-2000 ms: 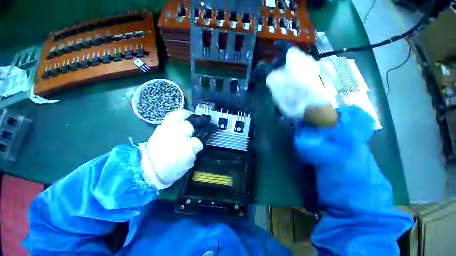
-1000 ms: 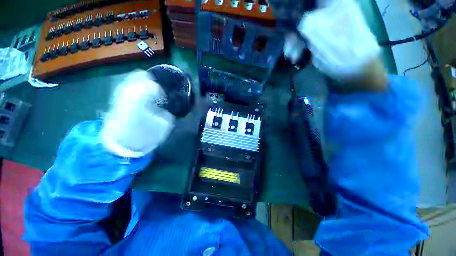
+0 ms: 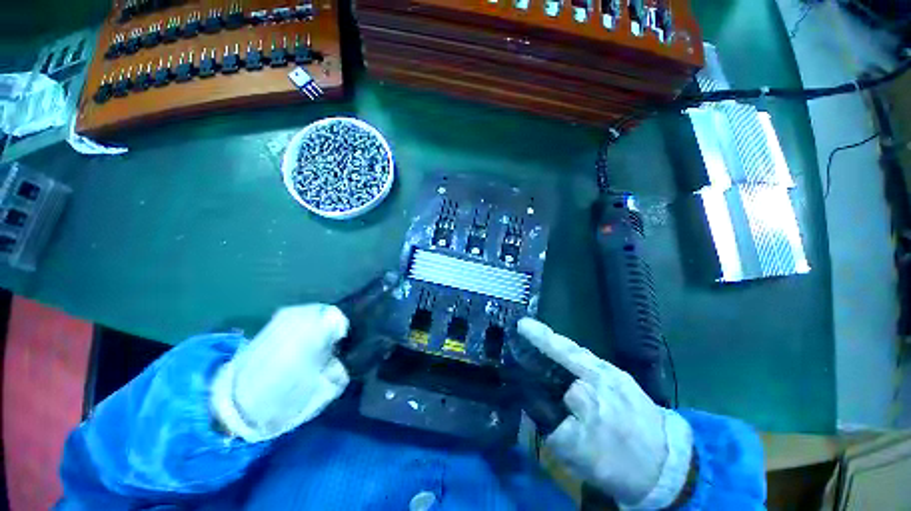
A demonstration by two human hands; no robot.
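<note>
The dark jig cover plate (image 3: pixel 544 215) lies over the black jig base (image 3: pixel 437 406). The silver fins of a heatsink (image 3: pixel 469 276) show through its wide middle window. Black transistors (image 3: pixel 476 240) with thin legs show in the upper windows. The lower windows show dark parts and some yellow. My left hand (image 3: pixel 290 369), in a white glove with blackened fingertips, holds the plate's left edge. My right hand (image 3: pixel 599 409), gloved alike, holds its right edge, with the index finger along the rim. The fingertips are partly lost against the dark plate.
A white bowl of screws (image 3: pixel 340 168) stands beyond the plate, left. A transistor tray (image 3: pixel 210 80) with a loose transistor (image 3: pixel 305 83) is far left, stacked trays (image 3: pixel 519 60) beyond. The electric screwdriver (image 3: pixel 629 284) lies right, before bright heatsinks (image 3: pixel 749 200). A grey fixture (image 3: pixel 28 218) is far left.
The cover plate has come down from the stacked trays onto the jig, covering most of the heatsink. Both hands have moved to its sides. The left hand has left the bowl.
</note>
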